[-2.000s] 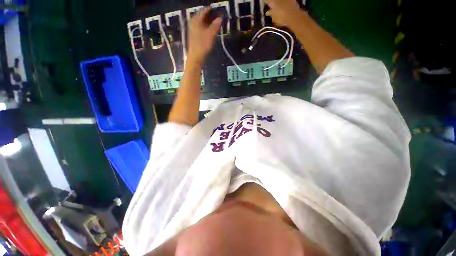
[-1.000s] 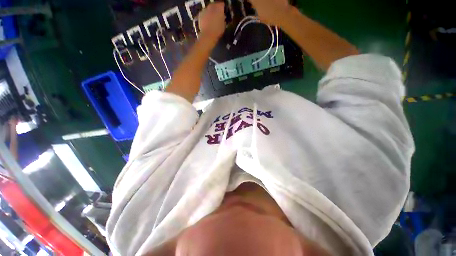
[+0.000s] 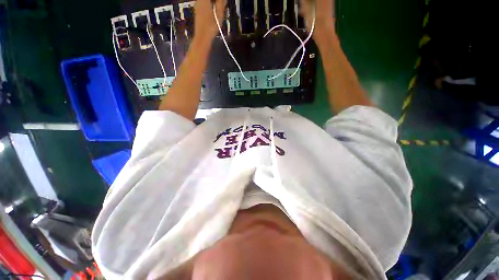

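Note:
A wide black test fixture [image 3: 214,82] lies in front of me, with a row of white-framed sockets [image 3: 163,23] along its far side. White cables [image 3: 227,46] run from the sockets to two pale green port panels [image 3: 265,81]. My left hand [image 3: 207,15] is at the middle of the socket row, beside a white cable. My right hand [image 3: 318,15] is at the row's right end, where another white cable rises to it. The top edge cuts off both hands, and their fingers are mostly hidden, so I cannot tell what they grip.
A blue tray [image 3: 123,117] with dark content along its left side stands left of the fixture. Part of a second blue tray [image 3: 112,165] shows below it, beside my sleeve. Green floor with yellow-black tape [image 3: 407,104] is on the right. Orange coils show at the lower left.
My hands were closer together a second ago and are now farther apart. The cable loop at the right now reaches up to my right hand. The camera view has shifted and turned.

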